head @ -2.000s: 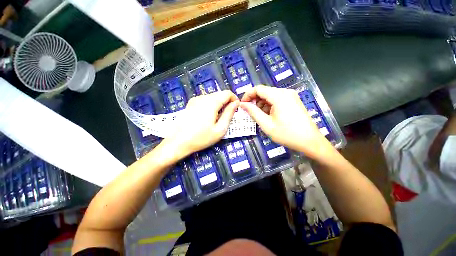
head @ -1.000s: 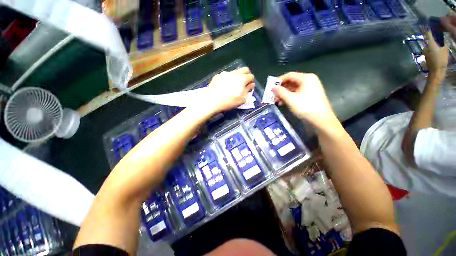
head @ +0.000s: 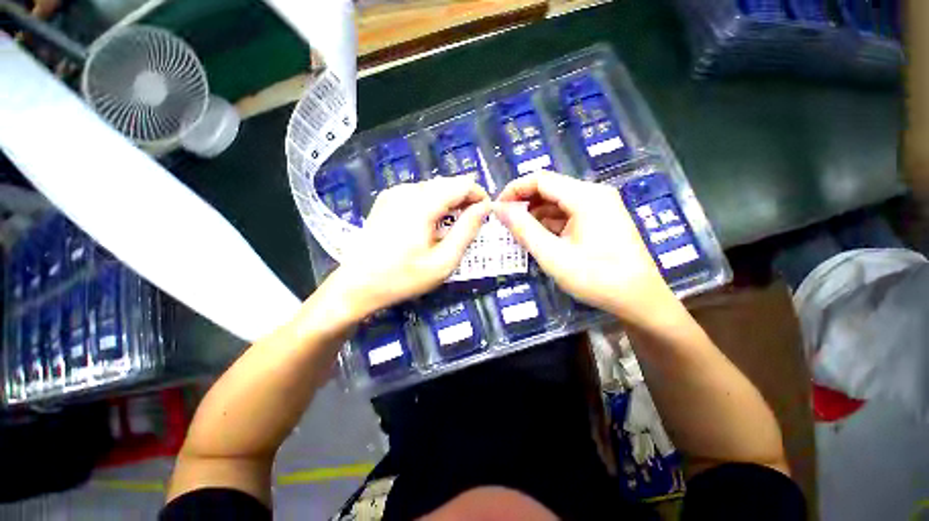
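Note:
A clear tray [head: 715,267] with two rows of blue phone bodies [head: 664,226] lies in front of me, tilted to the right. Several phones show white labels. My left hand [head: 418,239] is over the tray's middle, its fingertips pinching the printed label strip [head: 497,249]. My right hand [head: 576,232] touches the strip's top edge beside the left fingertips; whether it pinches a single label is hidden. The strip curls away behind my left hand to the upper left. Hands and strip hide the middle phones.
A white fan [head: 150,85] stands upper left. A blank white ribbon [head: 132,198] crosses the left side. Stacked trays are at left [head: 87,305] and upper right [head: 795,41]. A wooden board [head: 438,29] lies at the far side. A box [head: 637,427] with crumpled pieces is below the tray. A person's white clothing [head: 866,315] shows at right.
My hands were apart one second ago and are now together at the strip over the tray's middle. The view has shifted, so the tray appears higher and farther right.

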